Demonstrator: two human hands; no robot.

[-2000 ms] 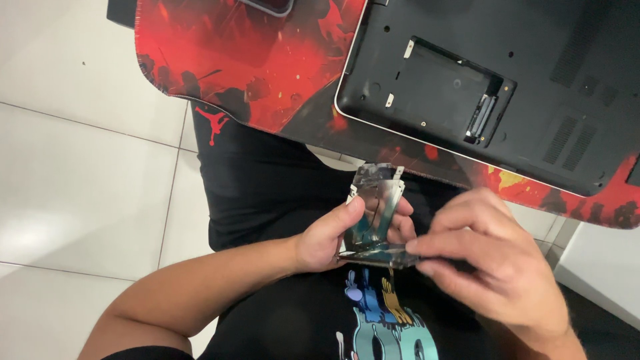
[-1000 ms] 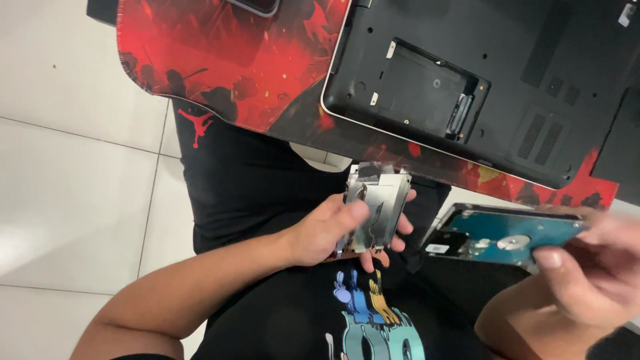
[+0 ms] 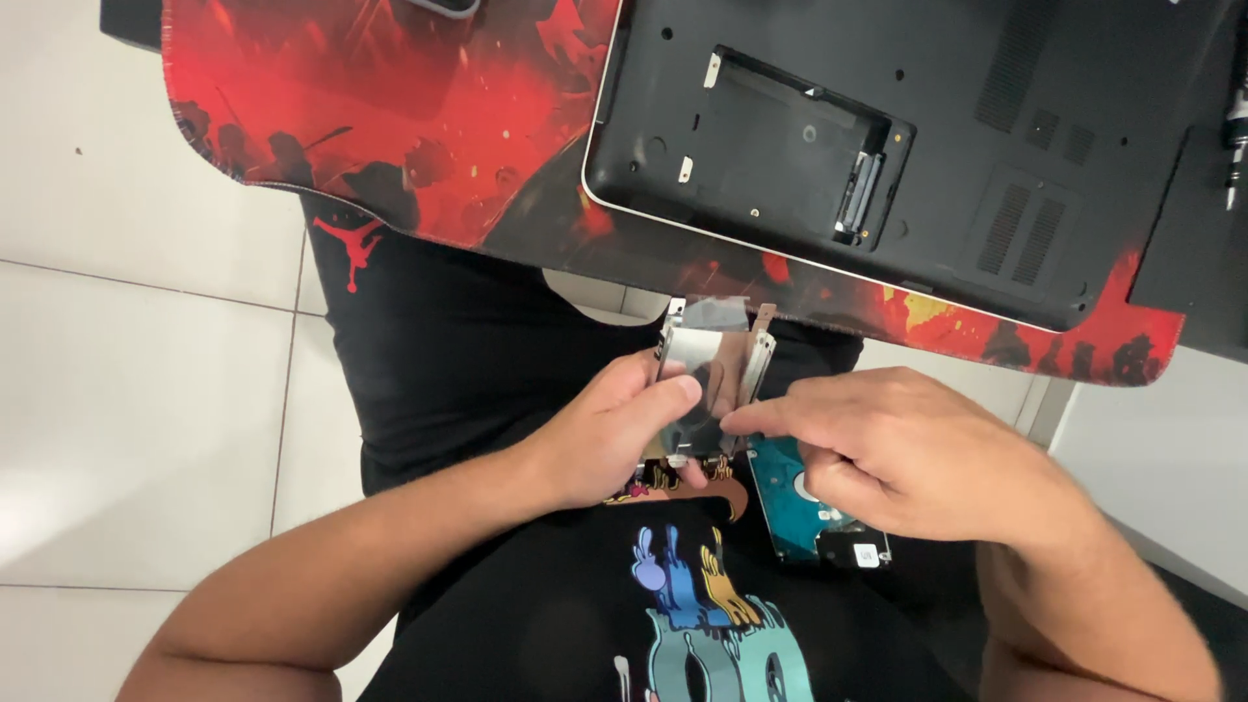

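Note:
My left hand [image 3: 624, 419] holds a metal hard drive caddy [image 3: 717, 361] with a clear plastic film, above my lap. The index fingertip of my right hand [image 3: 877, 453] touches the caddy's lower right part. A 2.5-inch hard drive [image 3: 790, 502], teal and black, lies below my right hand, which partly covers it; whether my other right fingers hold it, I cannot tell. Beyond my hands an upside-down black laptop [image 3: 936, 224] rests on the desk mat, its rectangular drive bay [image 3: 790, 146] uncovered, with a connector [image 3: 860, 195] at the bay's right end.
The red and black desk mat [image 3: 390, 127] has a curved front edge close to my lap. Part of a dark device [image 3: 448, 6] shows at the top edge. A screwdriver-like tool [image 3: 1236, 146] lies at the far right. A white surface [image 3: 1150, 468] stands at right.
The hard drive, held out to the right by my right hand one second ago, is now lower, near my lap. My right index finger has come to the caddy. My left hand still holds the caddy.

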